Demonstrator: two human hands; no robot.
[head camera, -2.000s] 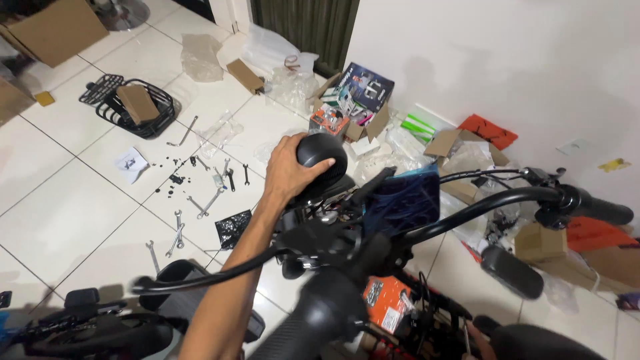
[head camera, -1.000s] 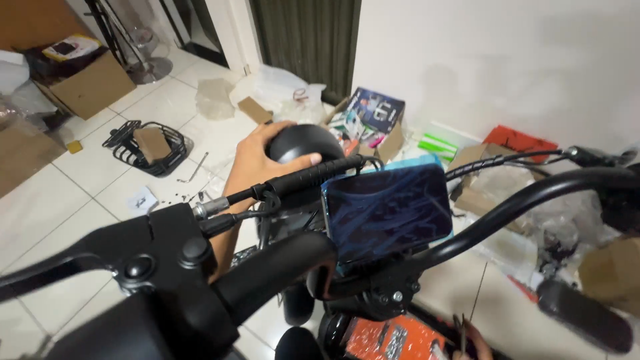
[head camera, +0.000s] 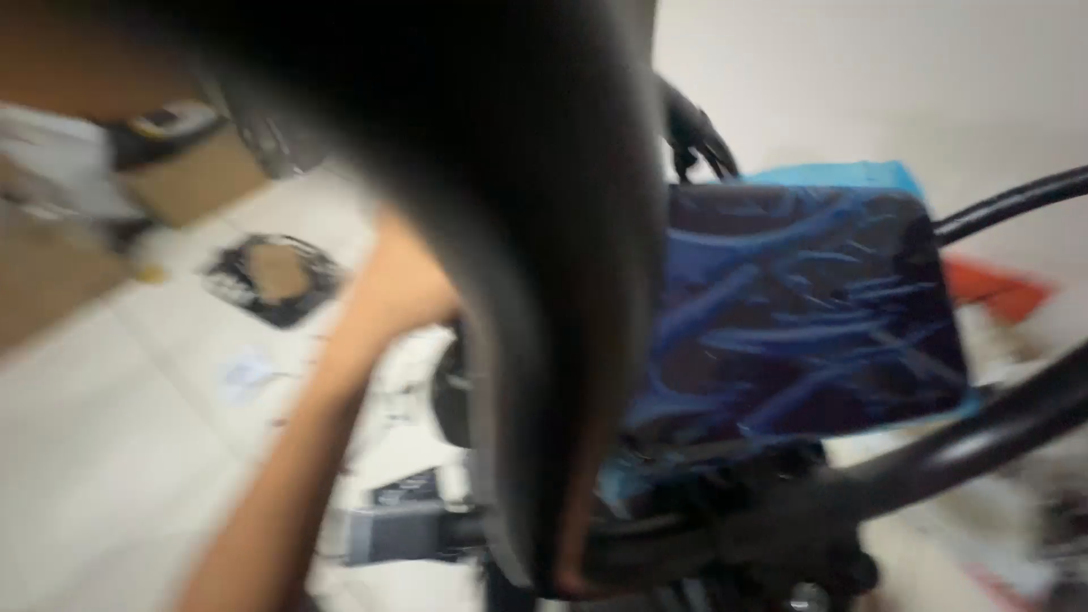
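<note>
My left hand (head camera: 412, 285) is blurred, with the forearm rising from the lower left. Its fingers are hidden behind a large dark curved part (head camera: 561, 255) very close to the camera, probably part of the handlebar, so its grip cannot be seen. A rounded black part (head camera: 450, 391) shows just below the hand. To the right, a rectangular display (head camera: 799, 314) under crinkled blue film is mounted by the black handlebar tube (head camera: 977, 450). A black cable (head camera: 1011, 204) runs off to its right. My right hand is not in view.
On the tiled floor (head camera: 102, 442) lie a black wire basket (head camera: 319, 293) with a piece of cardboard (head camera: 276, 270) in it and a scrap of paper (head camera: 246, 374). Cardboard boxes (head camera: 195, 178) stand at the upper left. Orange packaging (head camera: 999, 289) is at the right by the wall (head camera: 892, 85).
The view has come much closer to the handlebar and display. My left hand, earlier on a round black housing, is now mostly hidden. A hand seen at the bottom right earlier is out of view.
</note>
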